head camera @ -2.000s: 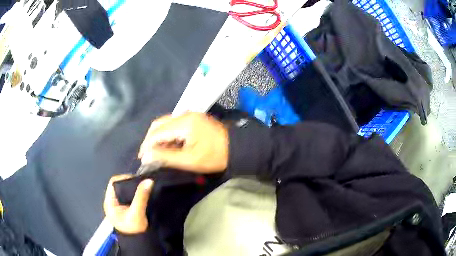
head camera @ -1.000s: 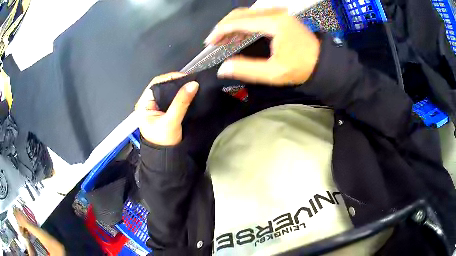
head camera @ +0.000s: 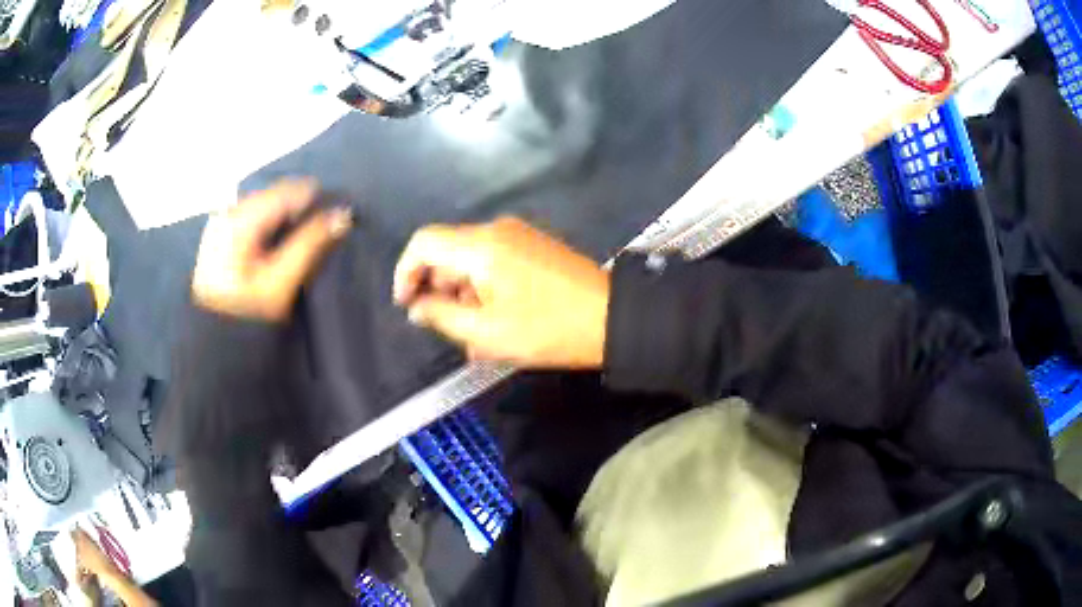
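Note:
A large dark grey garment panel [head camera: 475, 178] lies spread over the white table, running under the sewing machine's needle area [head camera: 457, 83] at the top. My left hand [head camera: 261, 249] is over the panel's left part, blurred, its thumb and fingers curled towards each other. My right hand [head camera: 510, 291] is to its right above the panel near the table's front edge, its fingers curled in. I cannot make out whether either hand pinches cloth. The small dark piece cannot be told apart from the panel.
Red-handled scissors [head camera: 902, 42] lie at the table's upper right. A pale measuring tape [head camera: 700, 231] runs along the front edge. Blue crates [head camera: 931, 154] stand right and below the table [head camera: 469, 474]. A grey round-patterned machine part [head camera: 48, 462] and a neighbour's hand [head camera: 101, 563] are at lower left.
Both hands have left the table's front edge, where they held a small dark piece, and are now over the panel. The view has shifted, bringing the needle area and scissors back in.

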